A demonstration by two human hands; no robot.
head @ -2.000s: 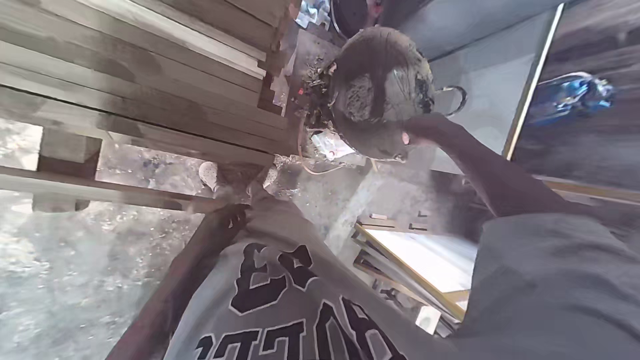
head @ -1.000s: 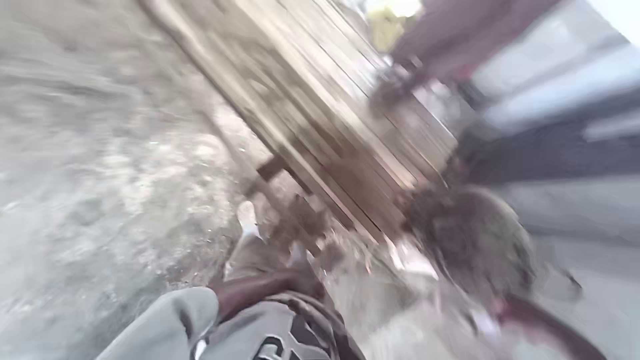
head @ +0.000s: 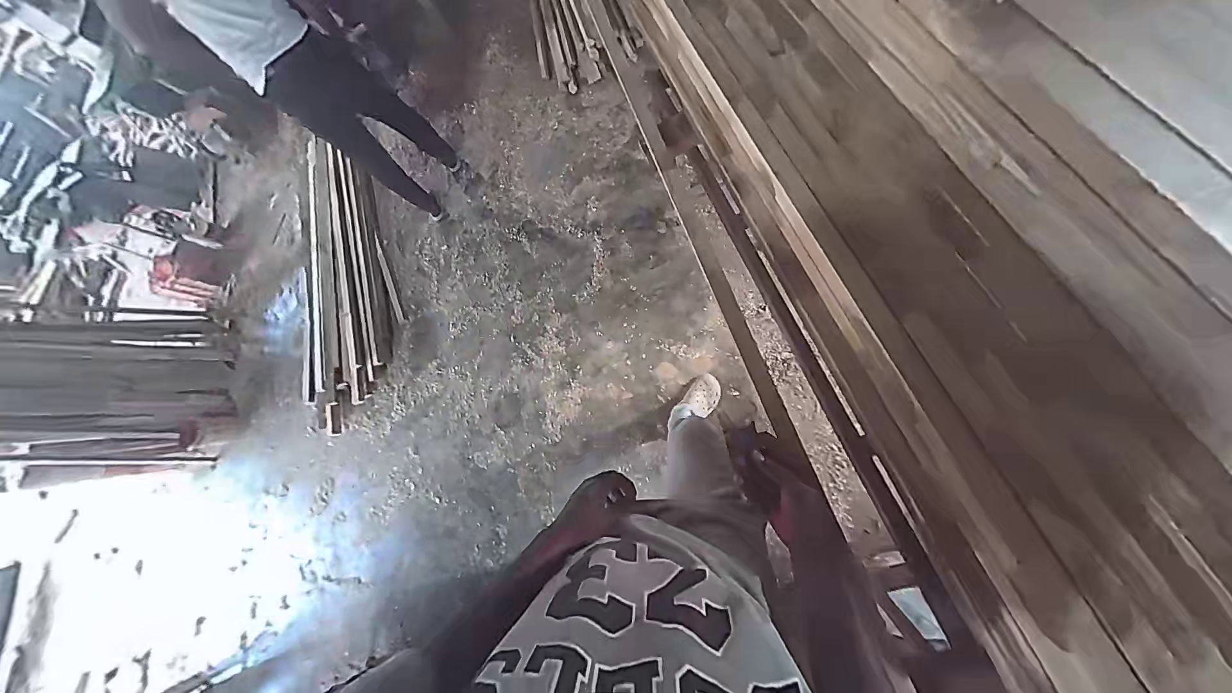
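Observation:
My left hand [head: 604, 499] hangs near my waist in front of the shirt, its fingers curled; nothing shows in it, though its palm is hidden. My right hand [head: 770, 472] is lower right of centre, beside my leg and close to the edge of the long wooden boards [head: 866, 289]. It is dark and blurred, so whether it holds anything cannot be told. My foot in a pale shoe [head: 703, 396] is on the dusty ground between the hands and ahead of them.
A large stack of boards runs along my right side, with a narrow timber rail [head: 717, 279] beside it. A bundle of wood strips [head: 346, 279] lies on the ground at left. Another person [head: 356, 115] stands at upper left. More stacked planks [head: 106, 385] are at far left.
The view has swung round strongly. My right hand was at a round, dark metal pot with a loop handle two seconds ago; the pot is out of view now, and that hand is beside my leg.

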